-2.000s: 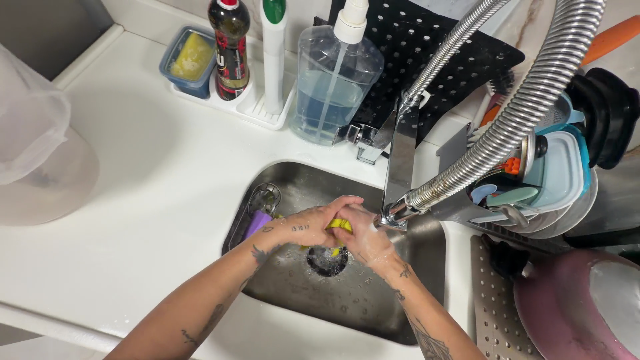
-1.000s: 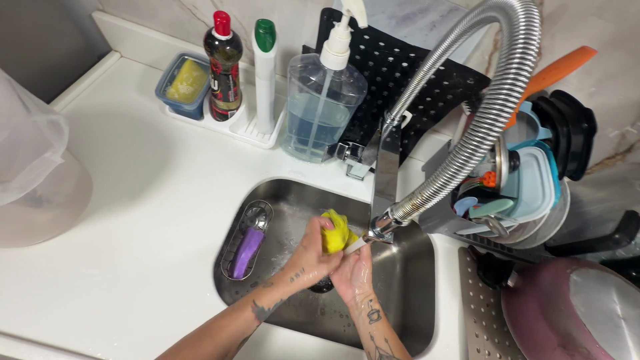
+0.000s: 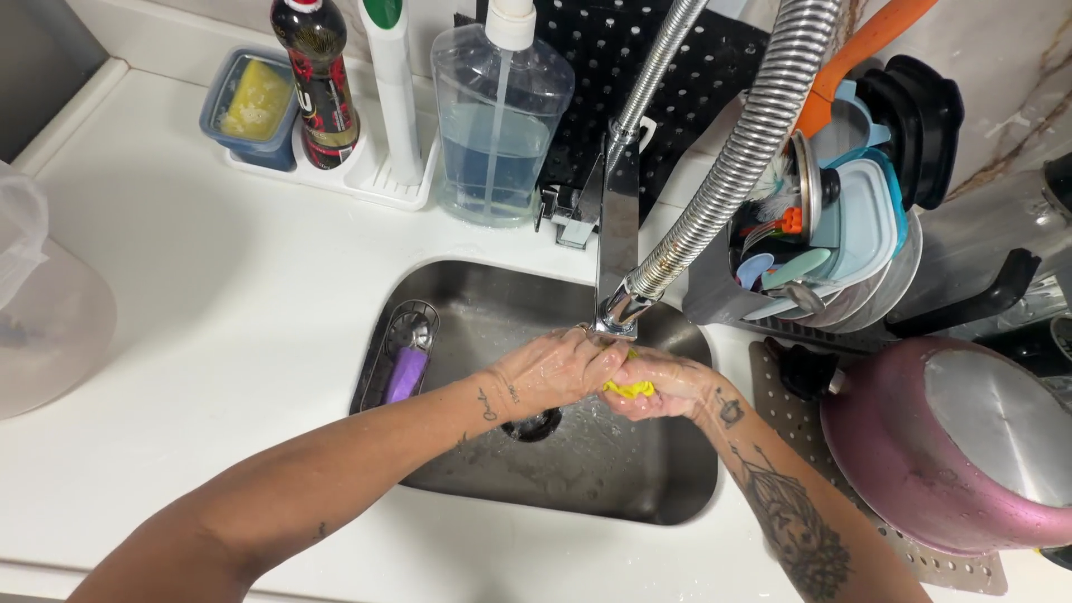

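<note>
Both hands are together under the spout of the chrome faucet [image 3: 618, 314], over the steel sink [image 3: 469, 314]. A wet, crumpled yellow cloth [image 3: 630, 389] is squeezed between them. My left hand [image 3: 557, 368] presses on it from the left, and my right hand [image 3: 666, 381] wraps it from the right and below. Most of the cloth is hidden by the fingers. The dark drain [image 3: 534, 425] lies below the wrists. In a wire holder at the sink's left wall rests a purple-handled tool [image 3: 407, 373].
Behind the sink stand a clear pump bottle [image 3: 494, 142], a dark bottle [image 3: 316, 92], a white-handled brush [image 3: 392, 100] and a blue tub with a yellow sponge [image 3: 258, 100]. A full dish rack [image 3: 712, 276] and an upturned pink pot [image 3: 900, 452] are at right. A translucent bin [image 3: 59, 335] is at left.
The yellow cloth showed as a bunched lump above my hands a second ago; now it is mostly covered between them under the spout. The view has shifted closer.
</note>
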